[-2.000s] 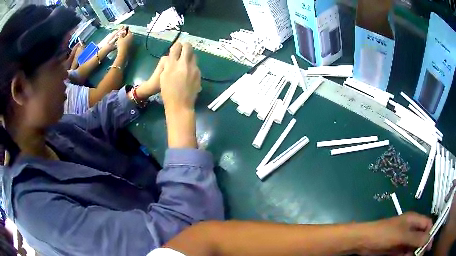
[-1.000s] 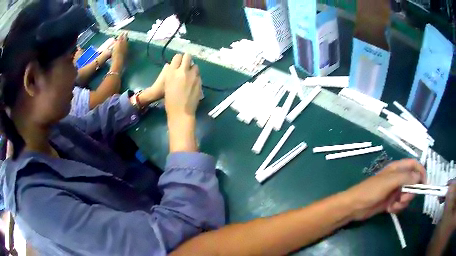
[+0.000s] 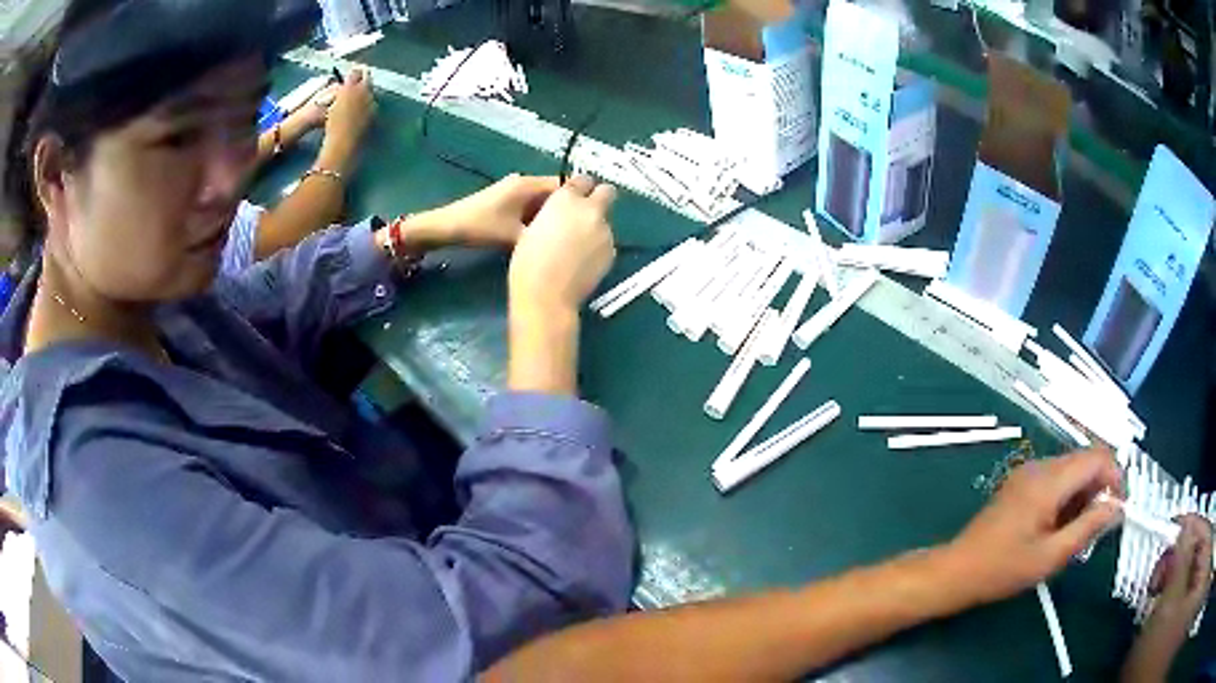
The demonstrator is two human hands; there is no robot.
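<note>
My left hand [image 3: 1047, 518] is at the right, pinching the left end of a white tube [image 3: 1150, 518]. My right hand [image 3: 1180, 576] is partly cut off by the right edge and grips the tube's other end. Whether a small part is in my left fingertips is too blurred to tell. Small dark metal parts [image 3: 1010, 467] lie just behind my left hand, partly hidden by it. A row of white tubes [image 3: 1134, 567] lies beside and behind my right hand. One loose tube [image 3: 1055, 628] lies below my left hand.
Two tubes [image 3: 927, 423] lie left of the metal parts. A loose pile of tubes [image 3: 734, 287] lies mid-bench. Light blue cartons [image 3: 854, 134] stand along the back. A neighbour [image 3: 307, 440] sits close at left, hands [image 3: 560, 254] over the bench near a black cable [image 3: 460, 167].
Over two seconds, my left hand has moved up from the lower right, now covering part of the metal heap. The tube between my hands has changed angle. The neighbour's head has turned towards me.
</note>
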